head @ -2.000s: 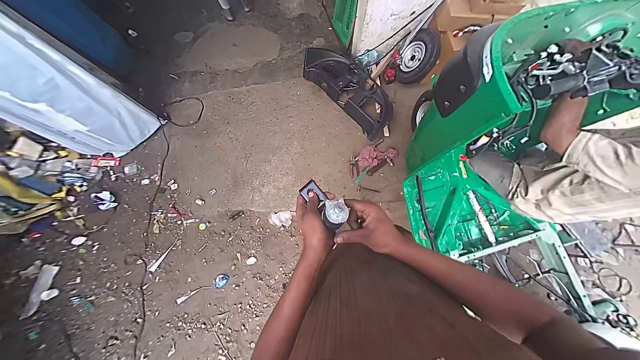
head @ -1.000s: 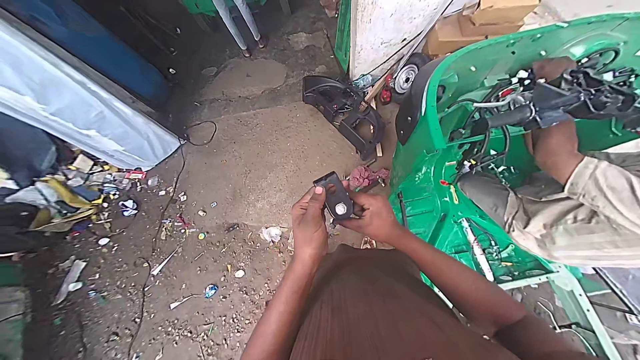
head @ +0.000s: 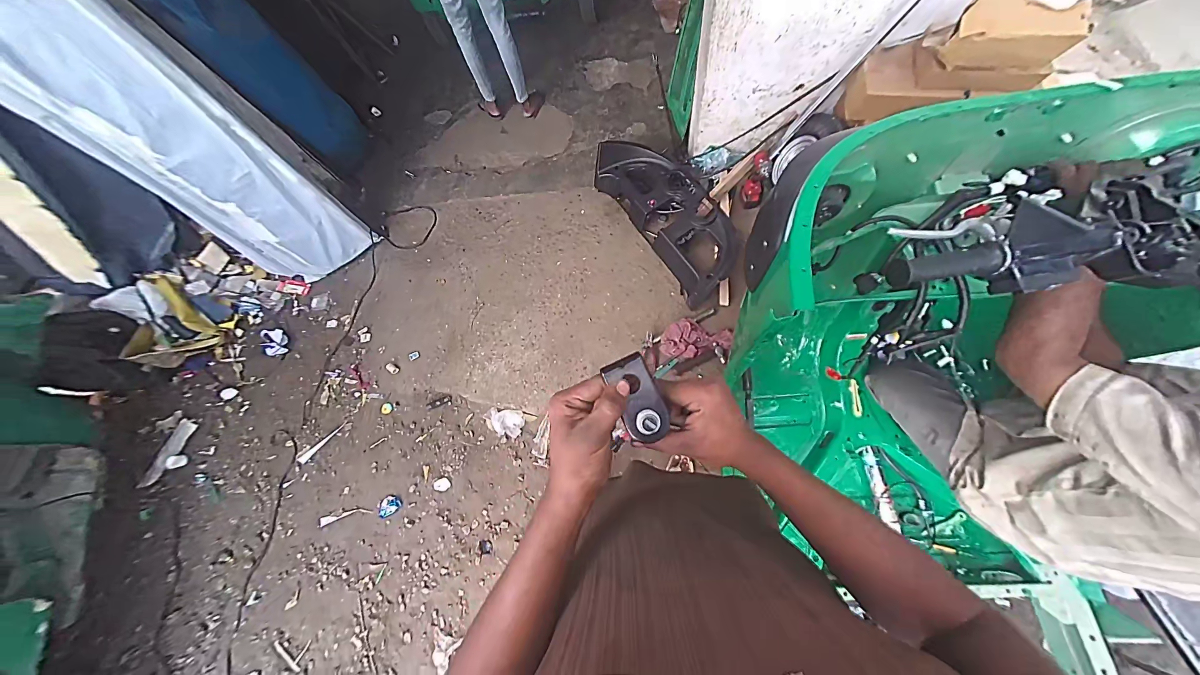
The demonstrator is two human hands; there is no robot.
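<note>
A small black bracket (head: 637, 398) with a round hole at its upper end and a pale metal bushing (head: 648, 422) at its lower end is held in front of my torso. My left hand (head: 586, 427) pinches its left edge between thumb and fingers. On its other side, my right hand (head: 705, 420) grips the bracket from the right, its fingertips partly hidden behind it. Beyond my hands a pinkish-red cloth (head: 692, 339) lies on the ground.
To the right stands a green vehicle body (head: 783, 375) with handlebars (head: 956, 266) and loose wiring; a co-worker's arm (head: 1055, 337) reaches into it. A black plastic frame (head: 667, 220) lies ahead. Litter (head: 187, 309) and a cable (head: 281, 497) lie left. Another person's legs (head: 489, 56) stand farther off.
The bracket has turned in my hands, so its flat face with the hole and bushing shows. The other person's legs show more fully at the top. The view has shifted.
</note>
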